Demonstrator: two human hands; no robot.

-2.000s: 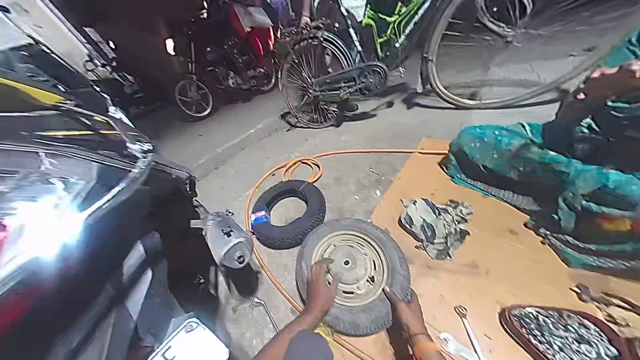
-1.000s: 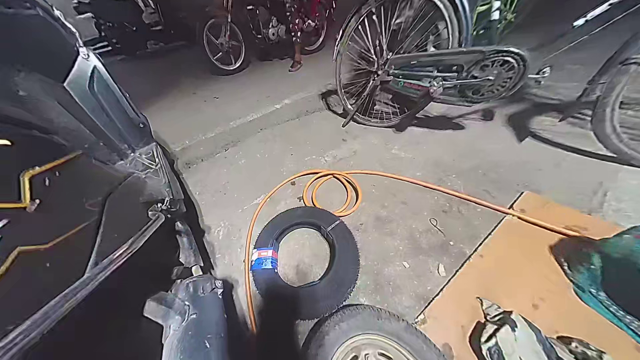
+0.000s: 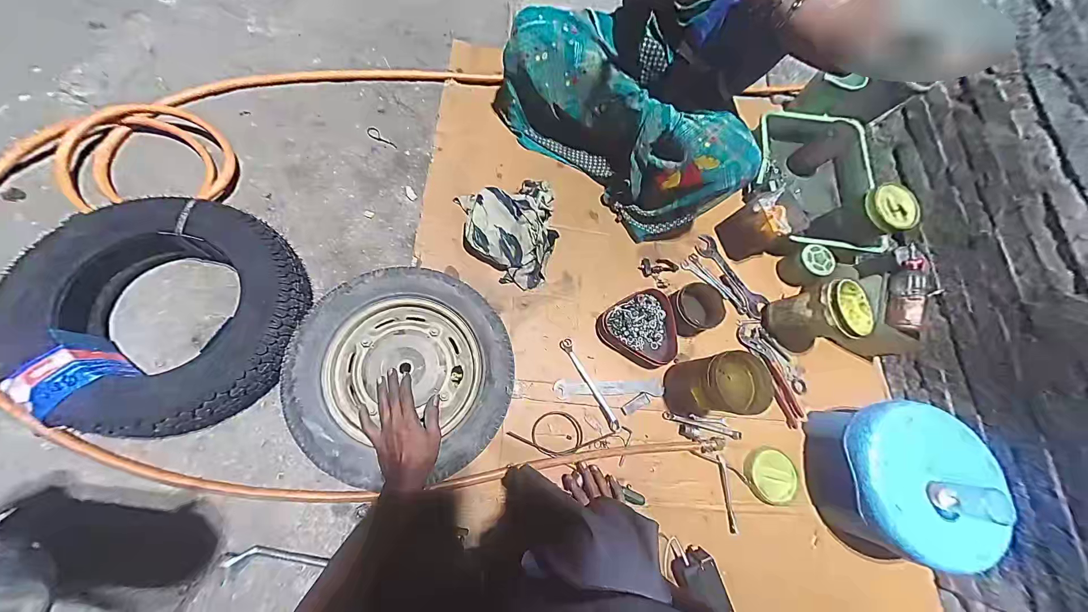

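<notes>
My left hand (image 3: 406, 438) rests palm down on the pale metal rim (image 3: 348, 365) of a scooter wheel, its fingers over the hub and the thumb spread to the right. The mounted tire (image 3: 480, 340) surrounds the rim, and the wheel lies flat on the ground. To its left is a loose black tire (image 3: 272, 340) with a red and blue wrapper (image 3: 68, 378). Digits show beside my dark clothing right of the wheel; whether they are my right hand's fingers or toes, I cannot tell. A combination wrench (image 3: 589, 382) lies right of the wheel.
An orange hose (image 3: 238, 489) loops around the tires. On the cardboard (image 3: 722, 561) lie a crumpled cloth (image 3: 510, 234), a tray of small metal parts (image 3: 637, 330), spanners (image 3: 722, 272) and brown jars (image 3: 739, 382). A blue-lidded container (image 3: 931, 484) stands right; another person (image 3: 595, 110) sits beyond.
The view has swung far to the right. Two seconds ago both my hands were on the wheel; one second ago neither was in view. Now my left hand lies on the rim.
</notes>
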